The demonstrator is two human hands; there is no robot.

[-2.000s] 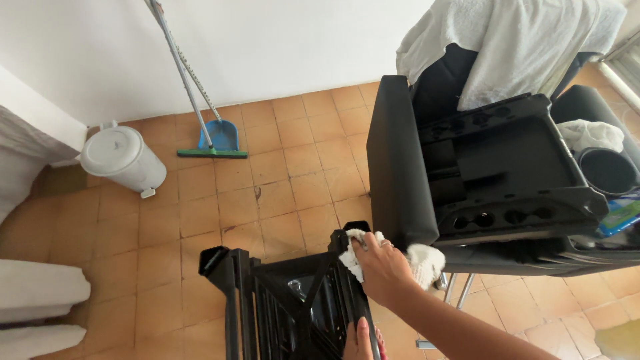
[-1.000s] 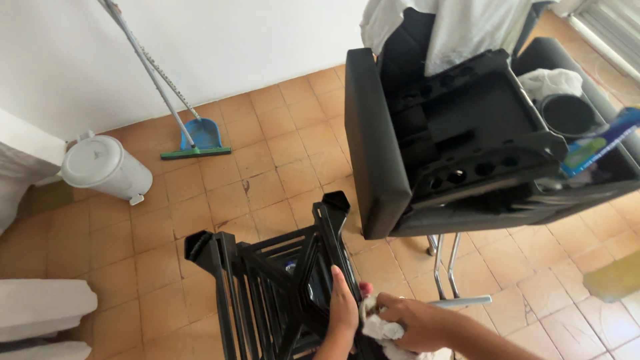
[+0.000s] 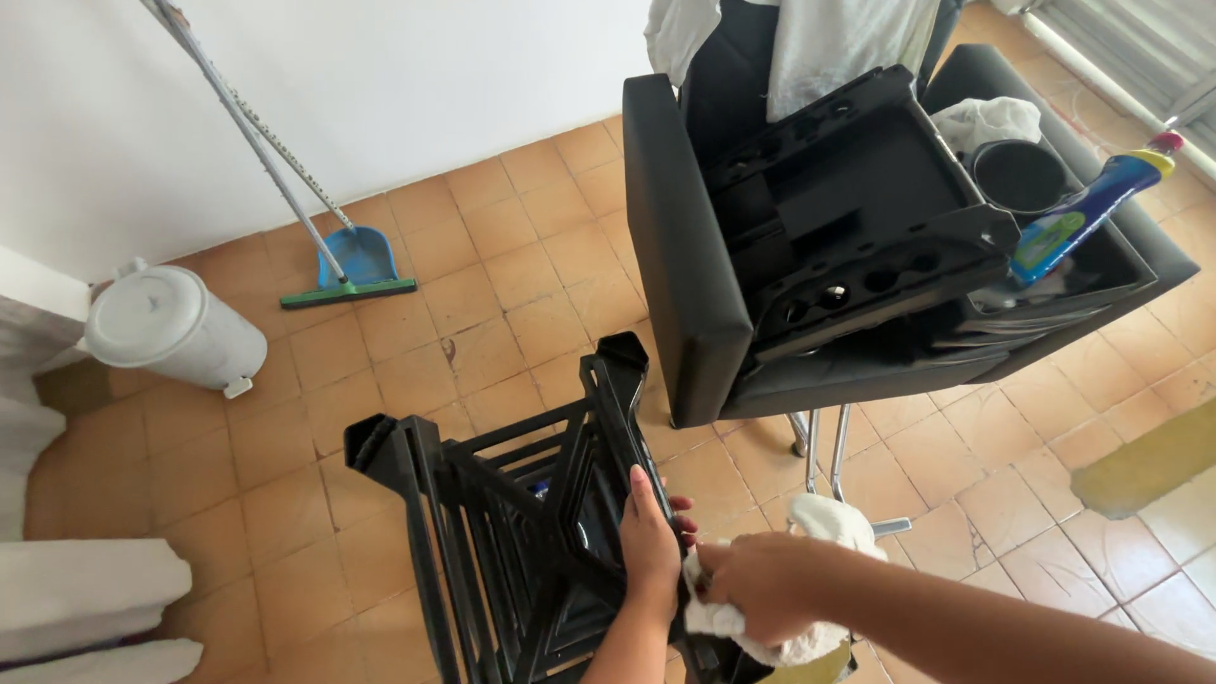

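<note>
A black plastic frame with slatted sides and crossed bars (image 3: 556,513) stands tilted at the bottom centre, over the tiled floor. My left hand (image 3: 654,537) grips its right side rail, thumb on the inner side and fingertips showing beyond the rail. Just to the right, my right hand (image 3: 774,579) holds a bunched white cloth (image 3: 836,522) against the lower part of the same side. Part of the cloth hangs behind my wrist. The frame's lower end is cut off by the view's edge.
A black padded armchair (image 3: 679,256) at right bears a black plastic tray-like part (image 3: 855,199), a dark cup (image 3: 1019,178) and a blue bottle (image 3: 1092,214). A white lidded bin (image 3: 176,323), a blue dustpan (image 3: 359,255) and a green squeegee (image 3: 350,292) stand by the wall.
My right hand with the cloth has moved from the frame's upper right corner down along its side. My left hand has come further up the rail. The view has shifted.
</note>
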